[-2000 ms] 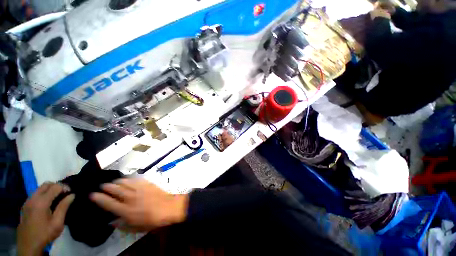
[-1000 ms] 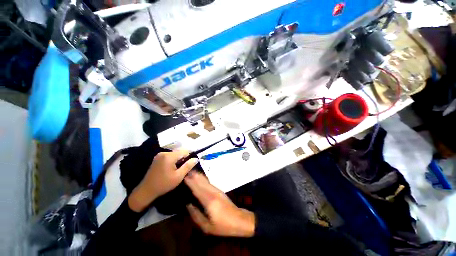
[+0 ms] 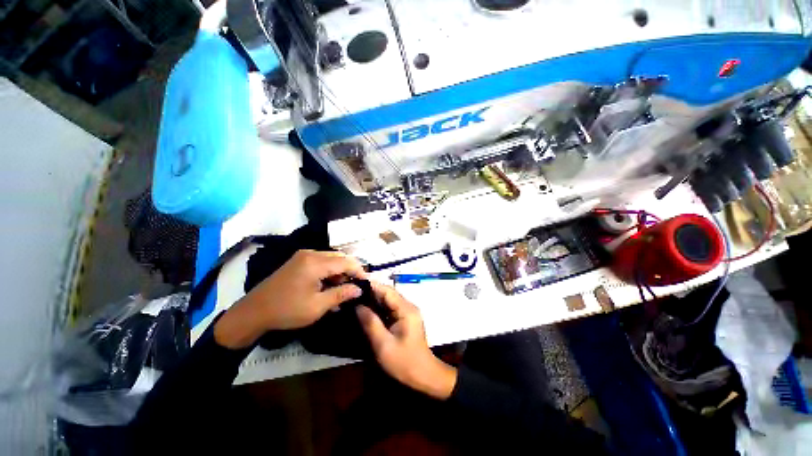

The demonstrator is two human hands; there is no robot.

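A black fabric piece (image 3: 334,331) lies bunched at the front left of the white table, below the needle area (image 3: 405,198) of the sewing machine. My left hand (image 3: 298,289) holds its upper edge between thumb and fingers. My right hand (image 3: 401,341) pinches the same edge just to the right, with the fingertips of both hands close together. The fabric is not under the needle. Its folds and the parts under my hands are hidden.
The white JACK machine head (image 3: 534,98) spans the back. A blue tool (image 3: 434,277), white disc (image 3: 462,256), smartphone (image 3: 545,258) and red cone (image 3: 672,250) lie to the right. A light-blue rounded cover (image 3: 207,134) stands left. A black strip (image 3: 214,272) trails off the left side.
The view has shifted left, so the machine and table appear further right. My hands have gone from lying flat on the black fabric to pinching its edge with fingertips together.
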